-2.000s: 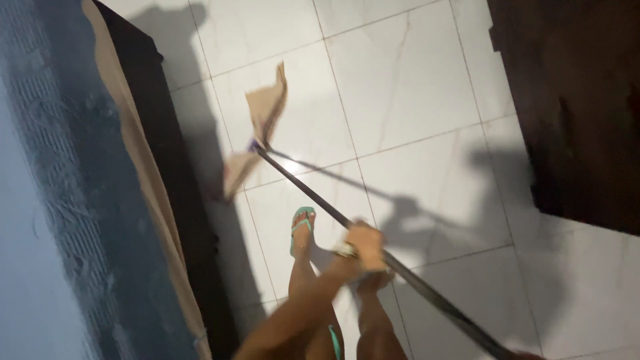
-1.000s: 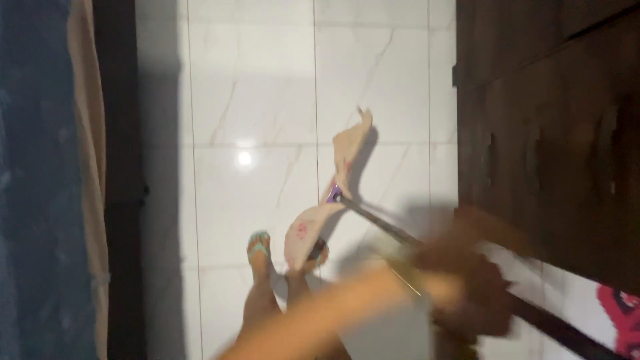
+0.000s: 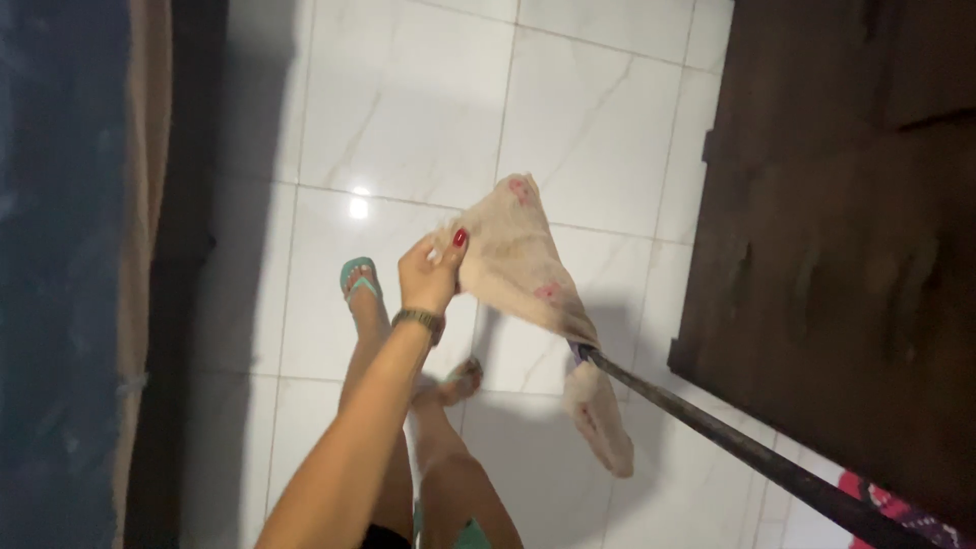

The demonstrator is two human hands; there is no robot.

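Observation:
My left hand (image 3: pixel 431 278), with a watch at the wrist, pinches the edge of a beige cloth with pink flower prints (image 3: pixel 518 252). The cloth is draped on the head of a long dark pole (image 3: pixel 709 427), lifted off the floor on my side. A bit of purple shows where pole and cloth meet, and a second end of the cloth hangs below it. The pole runs out at the lower right. My right hand is out of view.
White tiled floor (image 3: pixel 404 114) lies under my feet in green flip-flops (image 3: pixel 358 278). Dark wooden furniture (image 3: pixel 823 252) stands at the right, a pink patterned fabric (image 3: pixel 877 499) beside its lower corner. Along the left is a blue-covered bed or couch (image 3: pixel 61 274).
My left hand has let go of the pole and taken hold of the cloth. The cloth, earlier spread low by the floor, is now pulled up toward that hand.

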